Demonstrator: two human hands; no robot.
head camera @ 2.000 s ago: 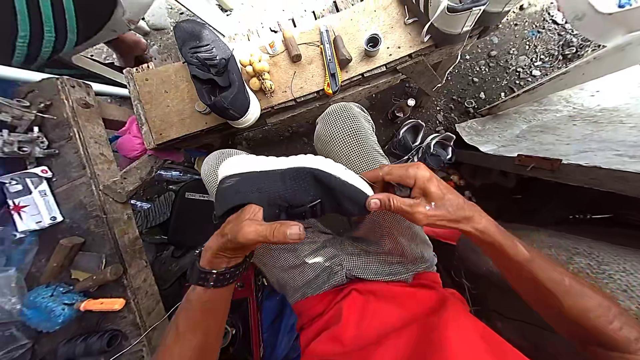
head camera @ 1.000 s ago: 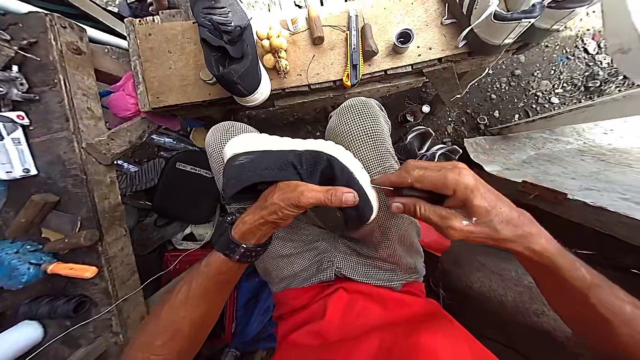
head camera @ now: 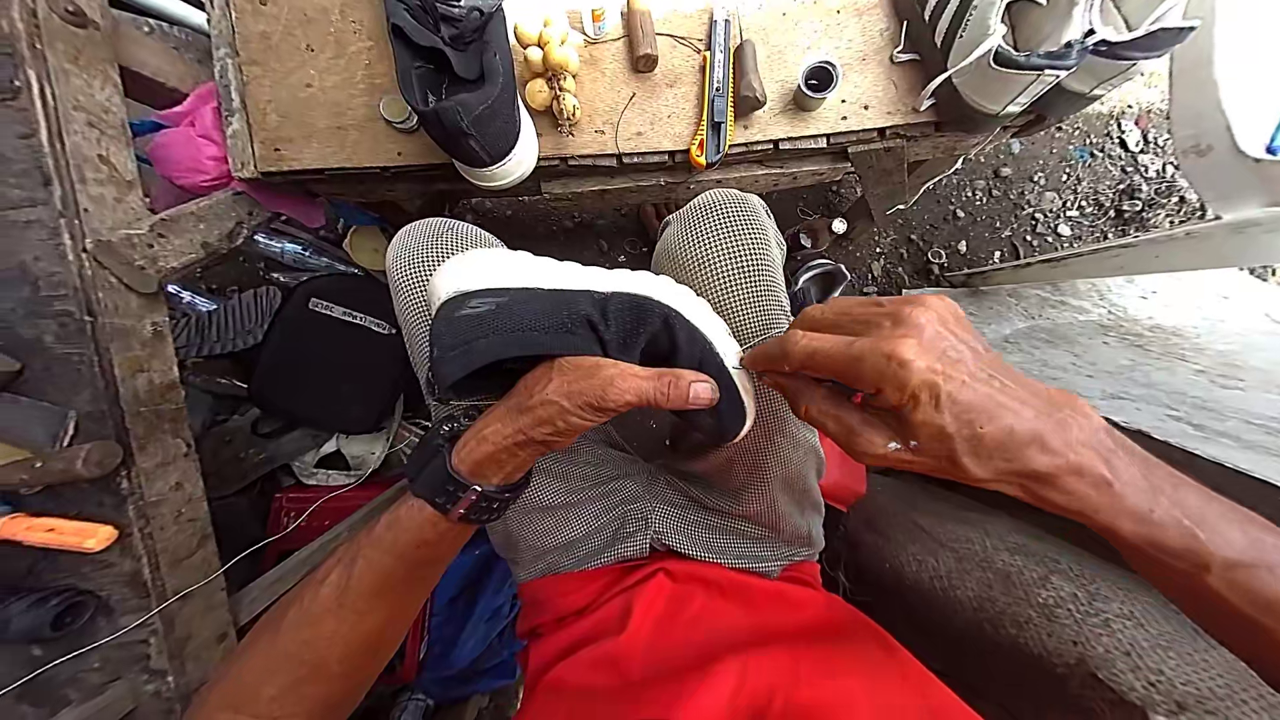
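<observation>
A black knit sneaker with a thick white sole lies on its side above my lap, its toe to the right. My left hand holds it, with the thumb across the upper and the fingers hidden inside or beneath. At the toe, the fingertips of my right hand are pinched together against the edge of the sole. A thin tip shows between them there; the rest of that tool is hidden in the hand. A pale thread runs from below my left wrist toward the lower left.
Ahead, a wooden bench bears another black sneaker, a yellow utility knife, a wooden-handled tool, a small round container and white-and-black shoes. At left stands a rough wooden table with an orange-handled tool.
My right hand has moved from holding the shoe's end to pinching at the toe edge of its sole. The shoe has tilted, its toe now pointing lower. The view has shifted somewhat.
</observation>
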